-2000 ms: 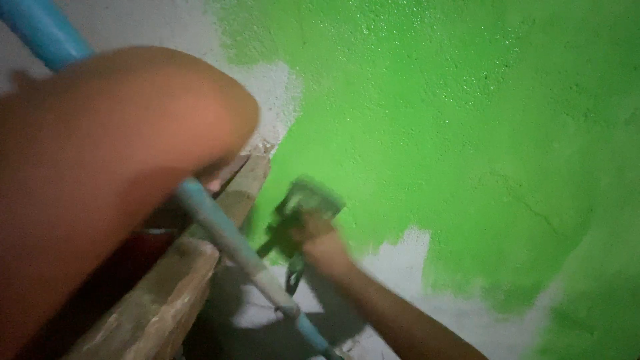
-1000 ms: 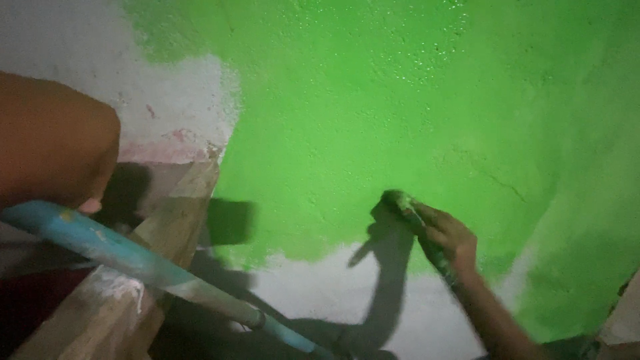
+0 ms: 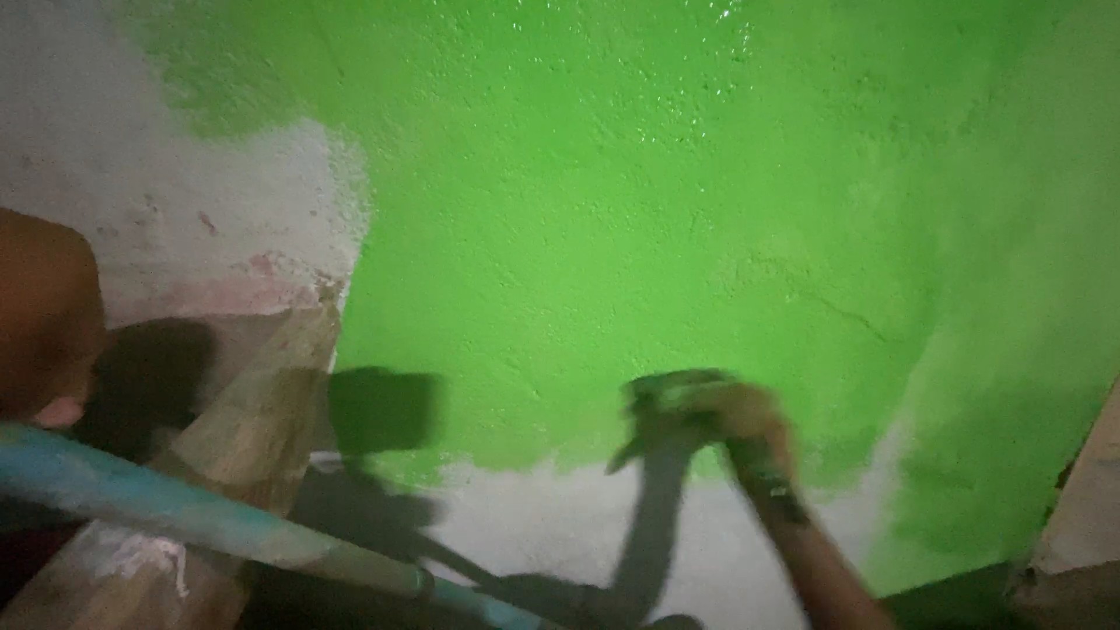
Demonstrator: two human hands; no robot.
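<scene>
My right hand [image 3: 748,416], blurred by motion, is closed on a paintbrush [image 3: 678,381] against the green-painted part of the wall [image 3: 560,245], just above its ragged lower edge. Below that edge the wall is bare white-grey [image 3: 525,516]. At the left edge of the view is a bent part of a limb, with what looks like a fingertip of my left hand [image 3: 59,411] just above a paint-stained blue pole [image 3: 175,499]. The rest of that hand is out of view, so its grip cannot be told.
The blue pole slants across the lower left, in front of a rough wooden beam [image 3: 254,411]. Unpainted wall [image 3: 219,201] shows at the upper left. A pale surface [image 3: 1085,499] borders the green at the lower right. Dark shadows fall over the lower wall.
The large blurred limb that covered the left side two seconds ago has drawn back to the left edge. My right hand has moved right along the green's lower edge, brush still in hand.
</scene>
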